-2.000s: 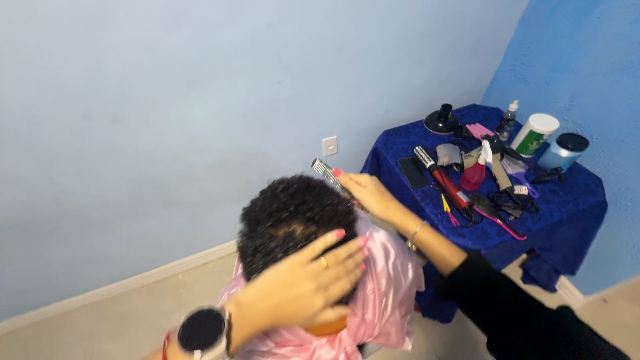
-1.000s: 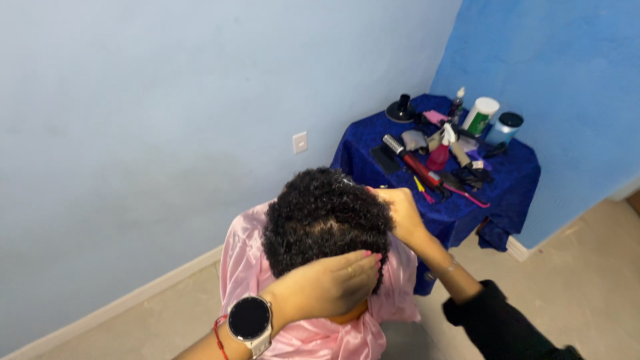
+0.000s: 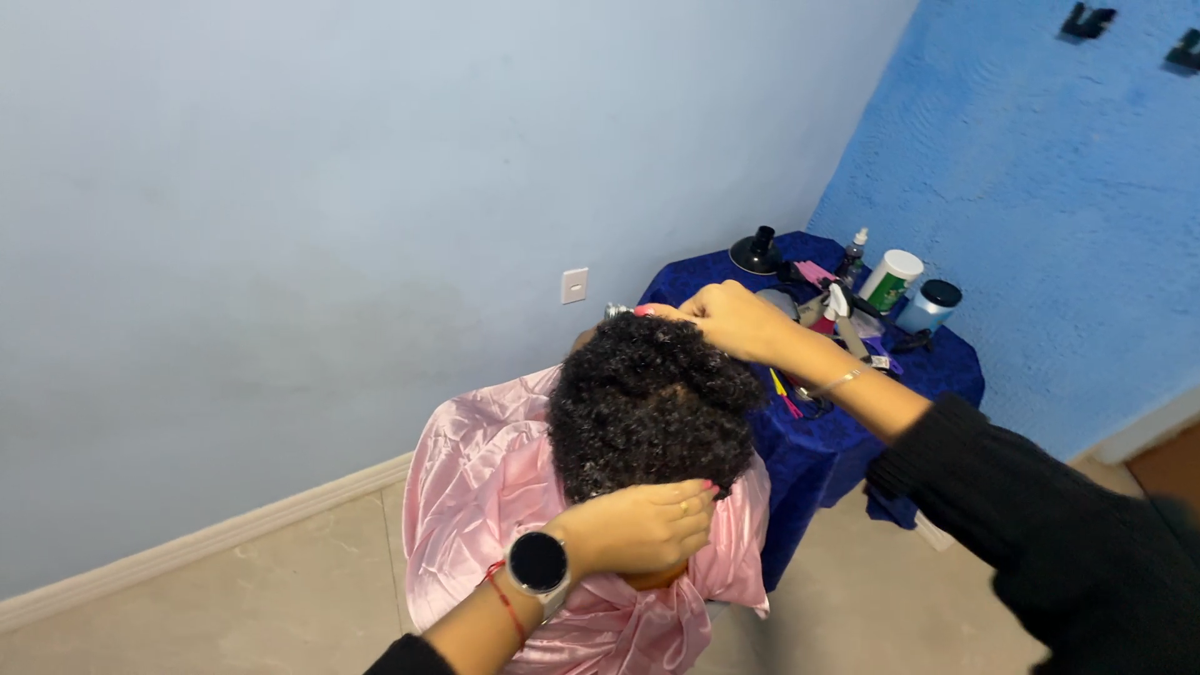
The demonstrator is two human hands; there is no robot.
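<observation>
A person with short, curly black hair (image 3: 656,412) sits below me, facing away, draped in a pink satin cape (image 3: 478,469). My left hand (image 3: 642,527) lies flat across the lower back of the head, fingers extended, holding nothing visible. At the front right of the hair is my right hand (image 3: 736,319), its fingers curled and its fingertips at the top of the head. Just beyond them shows a small part of a light-coloured comb (image 3: 617,310); the rest is hidden by the hand and hair.
A table with a dark blue cloth (image 3: 947,375) stands at the right. On it are a black diffuser-like attachment (image 3: 756,253), a dropper bottle (image 3: 852,258), a white tub (image 3: 891,279), a blue jar (image 3: 929,307) and a spray bottle (image 3: 834,305). Behind is a wall with a switch plate (image 3: 574,286).
My right hand has moved from beside the head, where the comb showed, to the top front of the hair. My left hand now sits lower on the back of the head. The view has shifted.
</observation>
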